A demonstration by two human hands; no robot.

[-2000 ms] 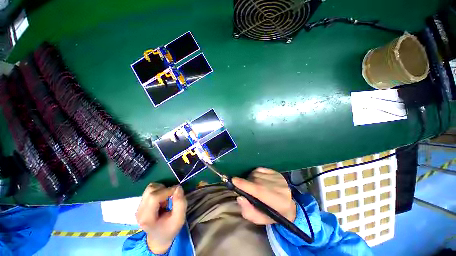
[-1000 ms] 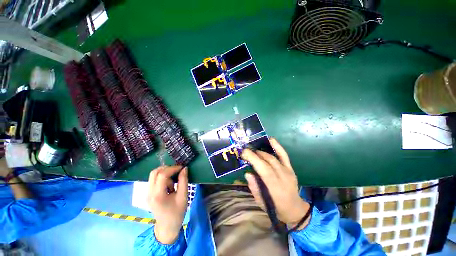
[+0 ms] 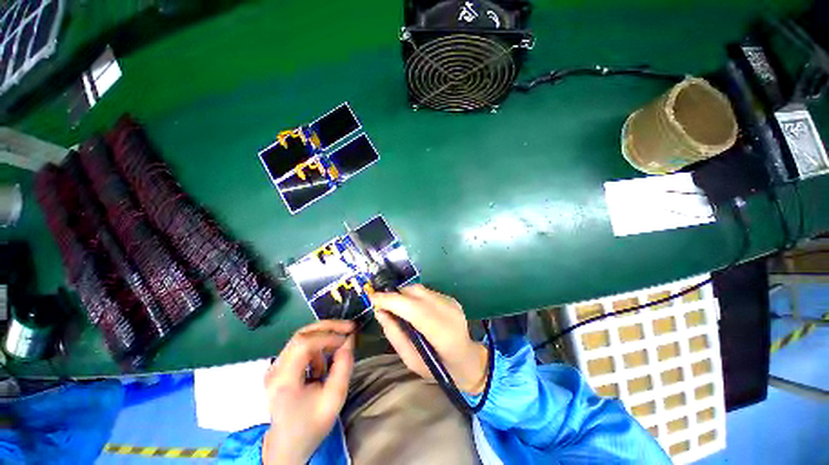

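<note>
My right hand (image 3: 432,331) grips the black soldering iron (image 3: 427,356), its front end over the near group of LCD display modules (image 3: 329,267). The tip is hard to make out against the orange and blue flex circuits. My left hand (image 3: 311,374) is at the group's near edge, fingertips pinched on what looks like a thin dark wire, mostly hidden. A second group of black display modules (image 3: 307,187) lies farther up the bench. Rows of bundled red-and-black wires (image 3: 150,245) lie at the left.
The fan (image 3: 461,73) stands at the top with a dark cable. A cardboard tube (image 3: 668,132), white paper (image 3: 627,207) and black unit (image 3: 764,109) are at the right. A slotted tray (image 3: 650,363) is below the bench edge. A dark round container (image 3: 32,331) is far left.
The view has shifted between frames. My left hand has moved from beside the wire bundles to the near modules' edge. My right hand has moved slightly down off the modules, still holding the iron.
</note>
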